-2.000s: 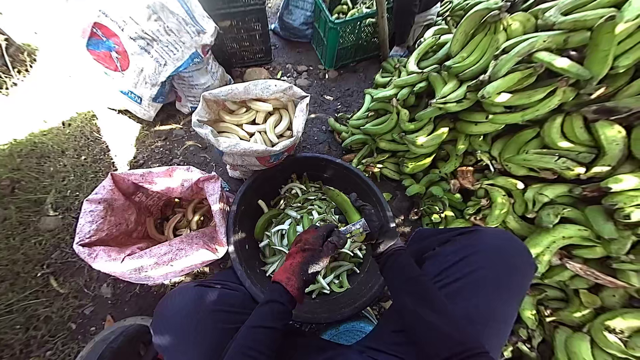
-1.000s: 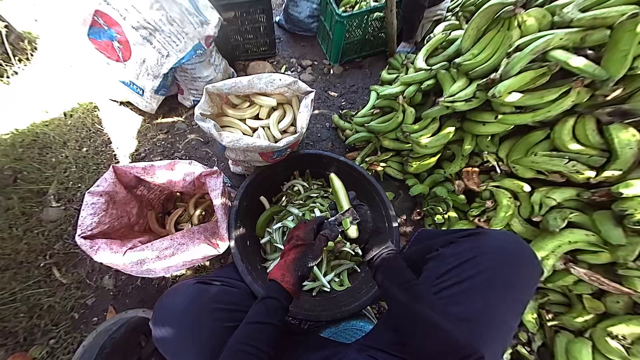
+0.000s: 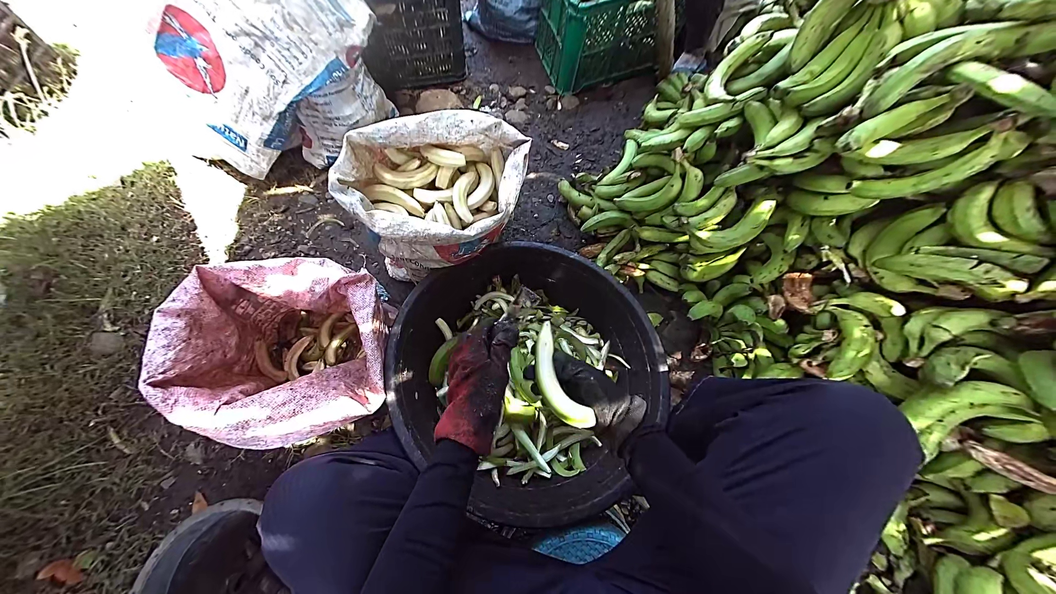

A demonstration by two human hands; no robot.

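Observation:
Both my hands wear gloves and are over a round black plastic basin (image 3: 652, 363) between my legs. My left hand (image 3: 478, 384), in a red and black glove, is at the basin's left side with its fingers curled; what it holds is hidden. My right hand (image 3: 598, 396), in a dark glove, holds a plantain or green banana with pale, peeled surface (image 3: 557, 379), upright and slightly tilted. Green peel strips (image 3: 532, 450) lie in the basin beneath, with a green unpeeled fruit (image 3: 441, 360) by the left wall. No knife is clearly visible.
A white woven sack (image 3: 425, 239) of peeled fruit stands beyond the basin. A pink sack (image 3: 198, 363) with more fruit is at left. Green bunches (image 3: 907, 165) pile up at right. Crates, one green (image 3: 577, 49), and a printed sack (image 3: 272, 74) stand behind. A dark tub (image 3: 198, 544) sits lower left.
The fruit showed mostly green peel two seconds ago and now shows a pale surface. My left hand has moved up and away from the fruit, toward the basin's left side.

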